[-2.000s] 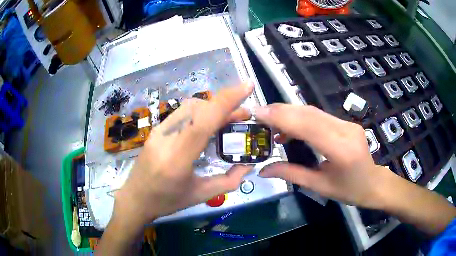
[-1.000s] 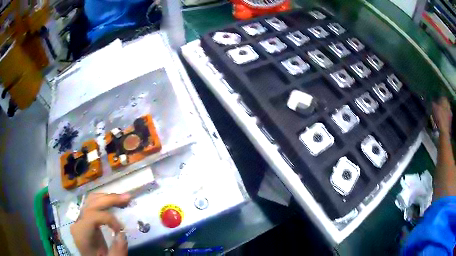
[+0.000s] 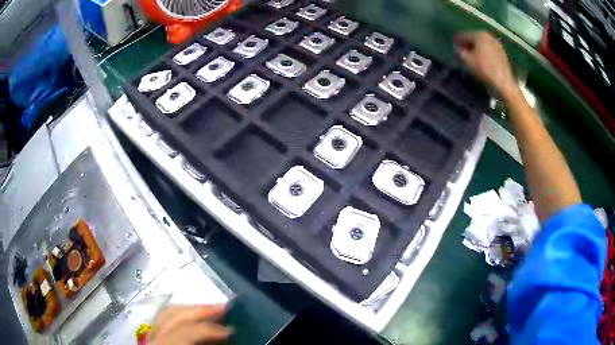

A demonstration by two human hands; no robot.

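Note:
The black foam tray (image 3: 253,145) fills the middle, on white trays, with rows of pale rounded-square back covers (image 3: 296,191) with dark round centres. Several pockets are bare. My left hand (image 3: 192,325) is blurred and cut by the bottom edge, over the press front. A dark patch shows by its fingertips; whether it holds something cannot be told. My right hand (image 3: 482,57) is beyond the tray's right corner, small and blurred, fingers curled; its contents cannot be made out.
Two orange fixtures (image 3: 76,259) sit on the grey machine plate (image 3: 111,192) at left. An orange-red fan (image 3: 189,13) stands behind the tray. Loose white film pieces (image 3: 495,212) lie on the green mat at right, beside my blue sleeve (image 3: 556,279). Red pieces show at the right edge.
The view has swung right, so the press and tray sit farther left. The open watch case seen earlier between my hands is no longer visible. A white block with a dark part has left the tray.

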